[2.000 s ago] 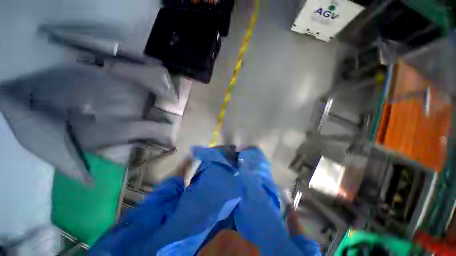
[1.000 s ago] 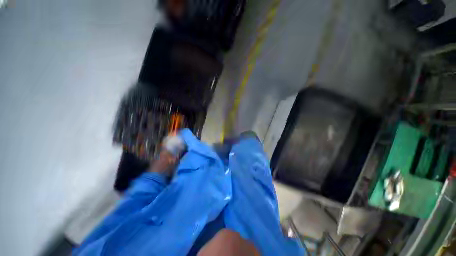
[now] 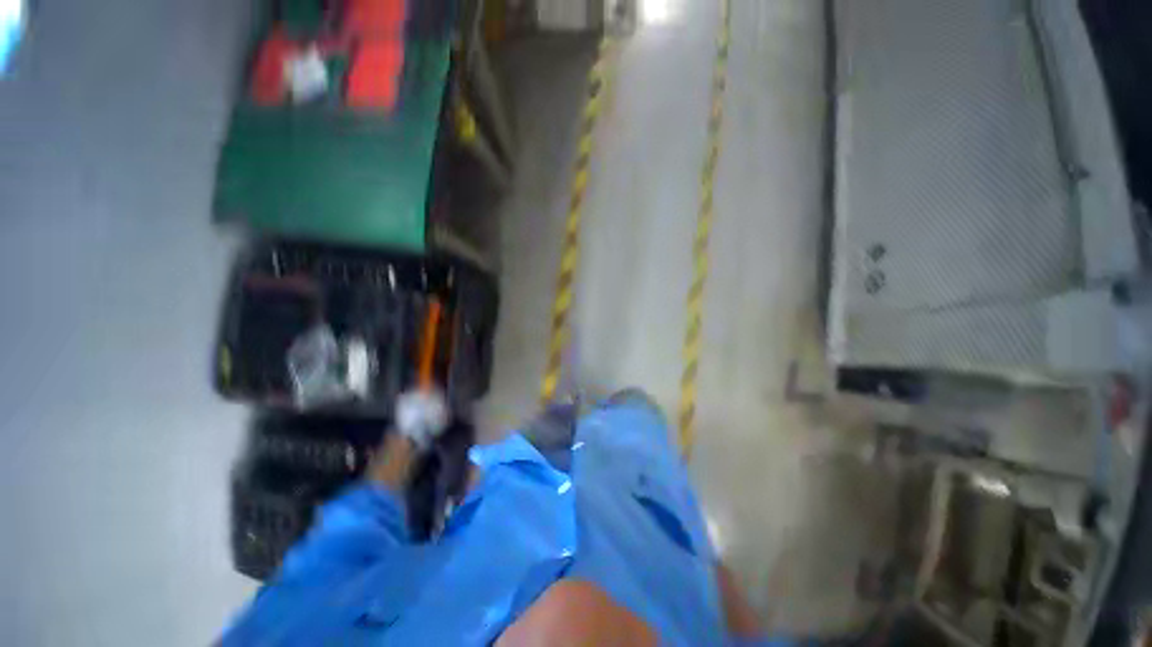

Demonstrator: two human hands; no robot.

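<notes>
My left hand [image 3: 421, 415], in a whitish glove and blurred, is low on the left beside black bins. A thin orange-red strip [image 3: 430, 341] runs up from just above it, over the right part of a black bin [image 3: 310, 268]. I cannot tell whether my fingers hold it. Clear or whitish packed items [image 3: 331, 365] lie in that bin. Another black bin [image 3: 272, 512] stands nearer to me. My right hand is not clearly visible; only a blurred bit of skin shows beside my blue coat at the lower edge.
A green-topped bench [image 3: 329, 177] with red items [image 3: 375, 63] is beyond the bins. Two yellow-black floor lines [image 3: 699, 272] run ahead. A large grey ribbed surface [image 3: 960, 164] is on the right, with a metal frame [image 3: 941, 537] nearer me.
The view has moved along the aisle. The large black bin on the right has left view, and the green bench and grey ribbed surface have appeared. My left hand remains low on the left.
</notes>
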